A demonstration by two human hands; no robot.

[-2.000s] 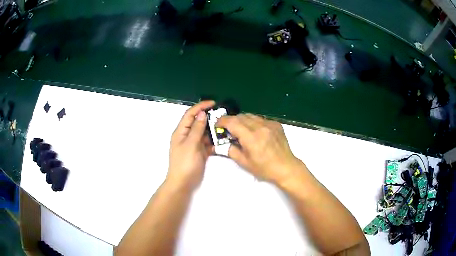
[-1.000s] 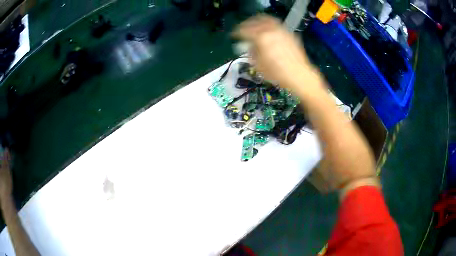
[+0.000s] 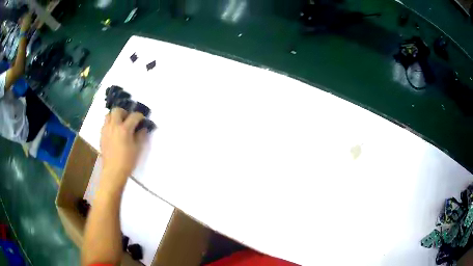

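Note:
My left hand [image 3: 122,140] is over the near end of a row of black housings [image 3: 120,97] on the white table [image 3: 249,135]. Its fingertips touch the housings, blurred; whether they have closed on one cannot be told. A black housing shows just right of the fingers. My right hand is not in view. A heap of wired green boards [image 3: 450,231] lies at the right edge, partly cut off.
Two small black pieces [image 3: 151,65] lie beyond the housings. An open cardboard box [image 3: 72,184] with black parts stands at lower left. The dark green belt [image 3: 269,47] carries corded units [image 3: 412,54]. Another person's arm [image 3: 21,54] and a blue stool [image 3: 54,143] are at far left.
The view has swung right to the board heap, then back left. My right hand was over the heap and has left the picture. My left hand is now at the housings.

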